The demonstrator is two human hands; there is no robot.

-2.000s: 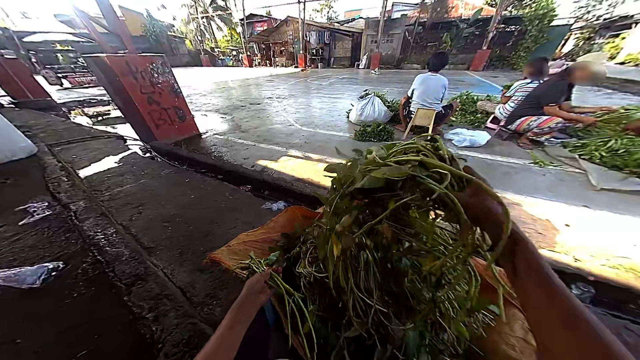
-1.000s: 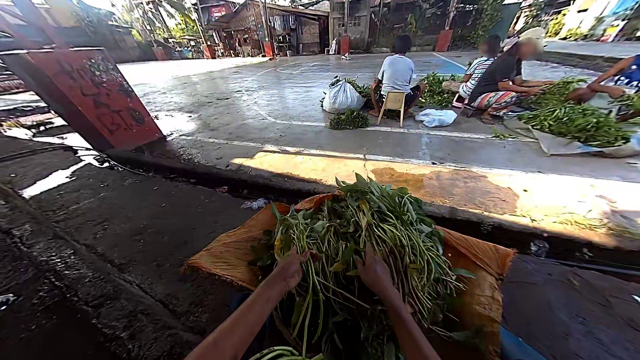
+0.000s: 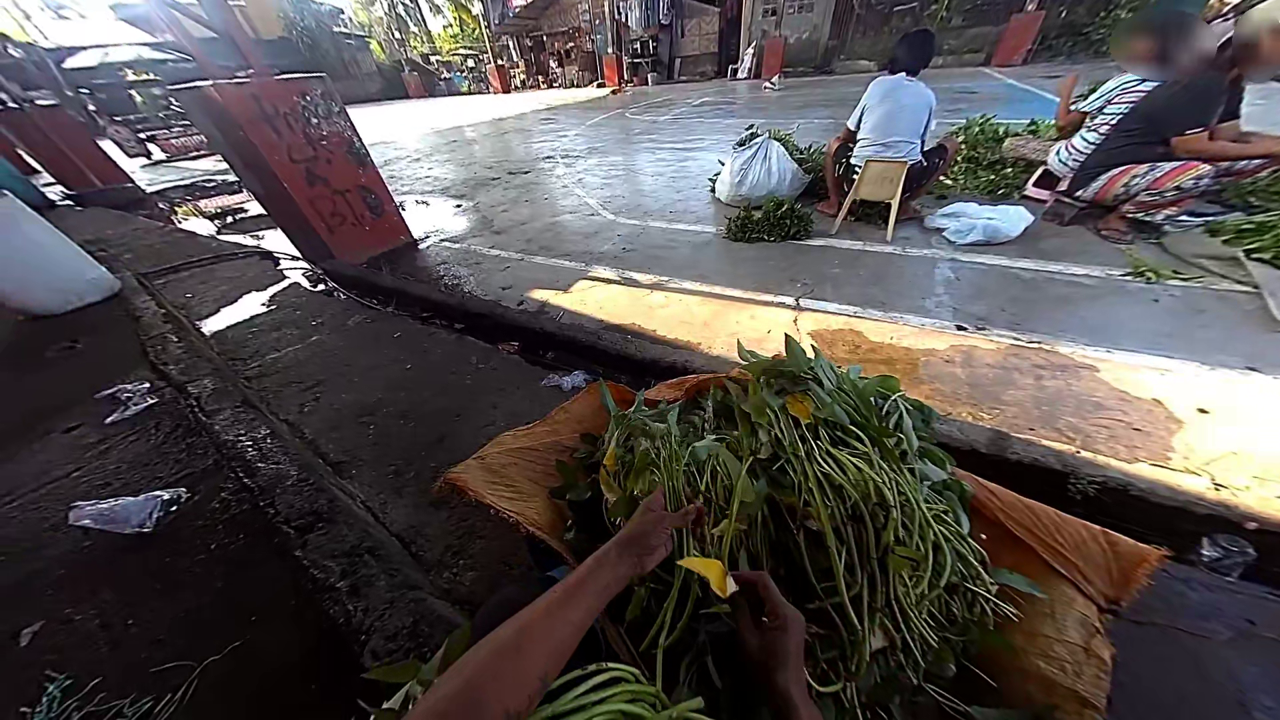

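Observation:
A large heap of leafy green stems (image 3: pixel 840 500) lies on an orange woven sack (image 3: pixel 1050 600) in front of me. My left hand (image 3: pixel 650 535) is closed around a few stems at the heap's left side. Lower and to the right, my right hand (image 3: pixel 772 625) pinches a yellow leaf (image 3: pixel 710 574) between thumb and fingers. More green stems (image 3: pixel 620 693) show at the bottom edge, below my hands, partly covered by my left forearm.
A gutter and concrete curb (image 3: pixel 640 345) run beyond the sack. Across it, people sit among greens on a paved court, near a white bag (image 3: pixel 762 172) and a plastic chair (image 3: pixel 878 190). Left stands a red concrete post base (image 3: pixel 300 165); plastic litter (image 3: pixel 128 510) lies on the ground.
The large bunch lifted in my hands two seconds ago lies on the heap. Since one second ago my left hand has closed on stems, and a yellow leaf has come into my right hand.

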